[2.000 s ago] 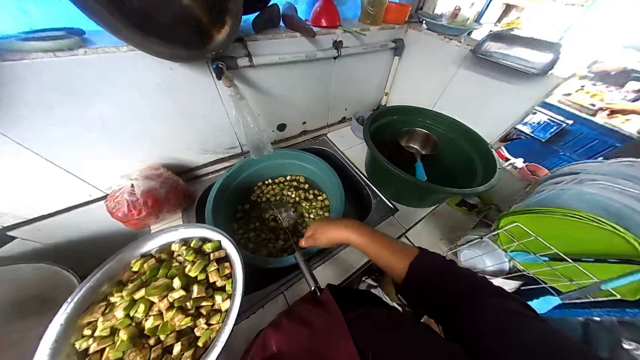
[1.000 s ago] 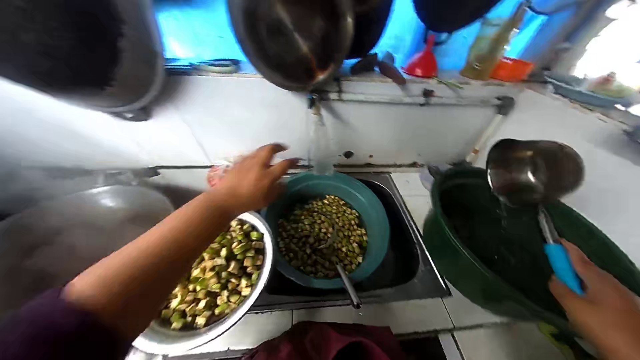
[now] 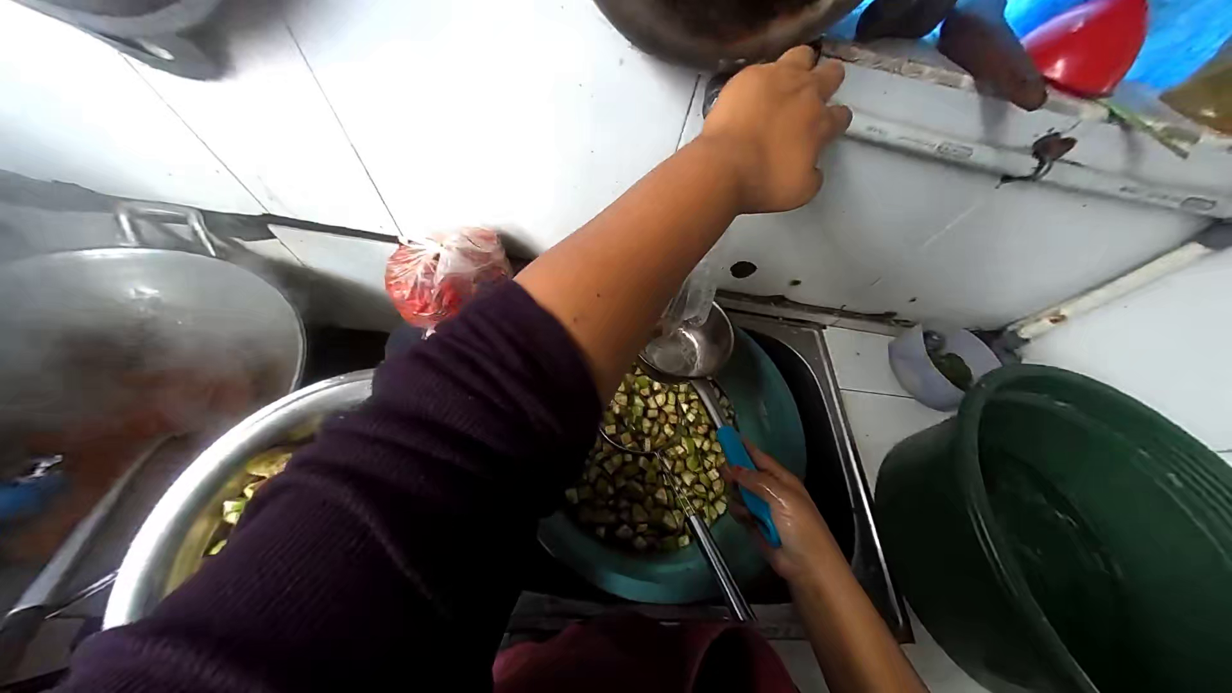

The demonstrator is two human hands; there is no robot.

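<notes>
My left hand [image 3: 780, 130] reaches up to the wall pipe, over the tap, which it mostly hides; whether it grips the tap cannot be seen. In my right hand [image 3: 775, 500] is the blue handle of a metal dipper [image 3: 691, 348], whose bowl sits under the clear plastic sleeve [image 3: 695, 294] hanging below the tap, with water in it. Beneath is a teal basin [image 3: 775, 404] in the sink, holding cubed green-skinned vegetable pieces [image 3: 640, 481] in liquid. A metal-handled skimmer [image 3: 710, 549] leans in the basin, its handle over the near rim.
A metal bowl [image 3: 159, 539] of cut pieces stands left, partly behind my sleeve. Beyond it is a large steaming pot [image 3: 294, 318]. A red-filled plastic bag [image 3: 448, 274] lies by the wall. The big green tub [image 3: 991, 549] with water is at the right; a pan [image 3: 722, 34] hangs above.
My right hand has brought the dipper from over the green tub to the teal basin, under the tap. My left hand has moved up to the pipe. The view has shifted closer.
</notes>
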